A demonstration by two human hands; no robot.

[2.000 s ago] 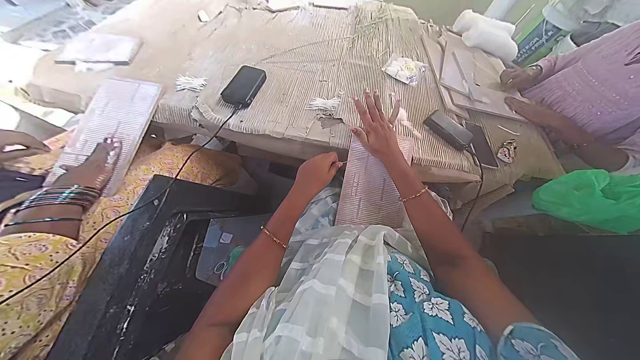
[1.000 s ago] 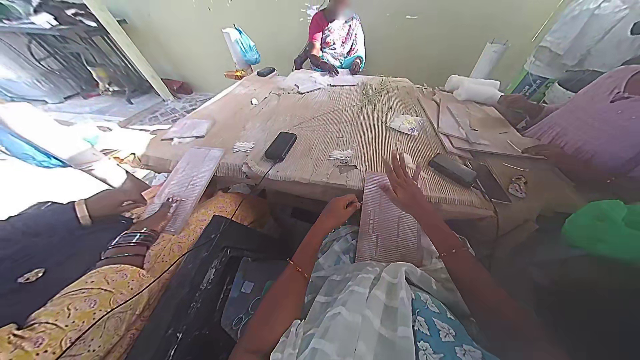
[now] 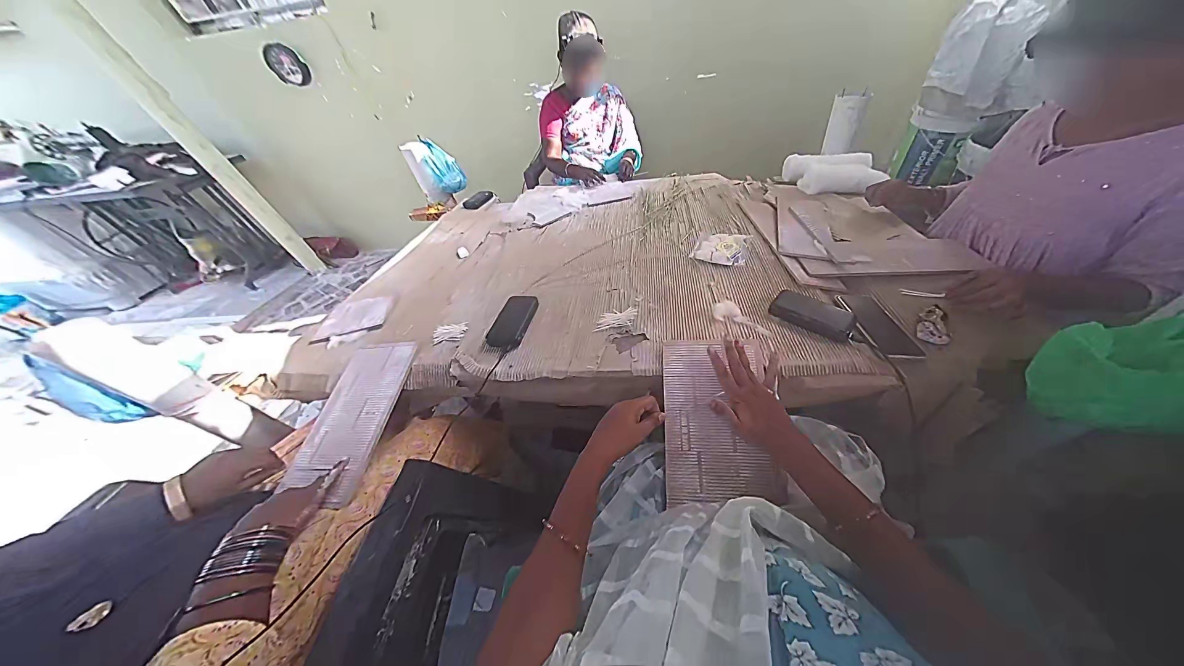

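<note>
A ridged, pale rectangular board (image 3: 708, 453) rests between my lap and the near edge of the table. My right hand (image 3: 751, 398) lies flat on its upper right part with the fingers spread. At the board's left edge is my left hand (image 3: 629, 425), its fingers curled and the fingertips together; whether something thin is between them cannot be made out. Just beyond the board, a tuft of white cotton (image 3: 728, 312) and a small pile of white sticks (image 3: 617, 319) lie on the table.
The table (image 3: 573, 268) has a corrugated covering. On it are a black power bank (image 3: 511, 322), a black case (image 3: 812, 315), a plastic packet (image 3: 721, 249) and stacked boards (image 3: 888, 257). A co-worker's hand (image 3: 324, 481) rests on another board (image 3: 356, 407) at left. Other people sit at right and across.
The view has tilted up strongly, bringing the wall and the person across the table into sight. My right hand stays on the board and my left hand at its left edge.
</note>
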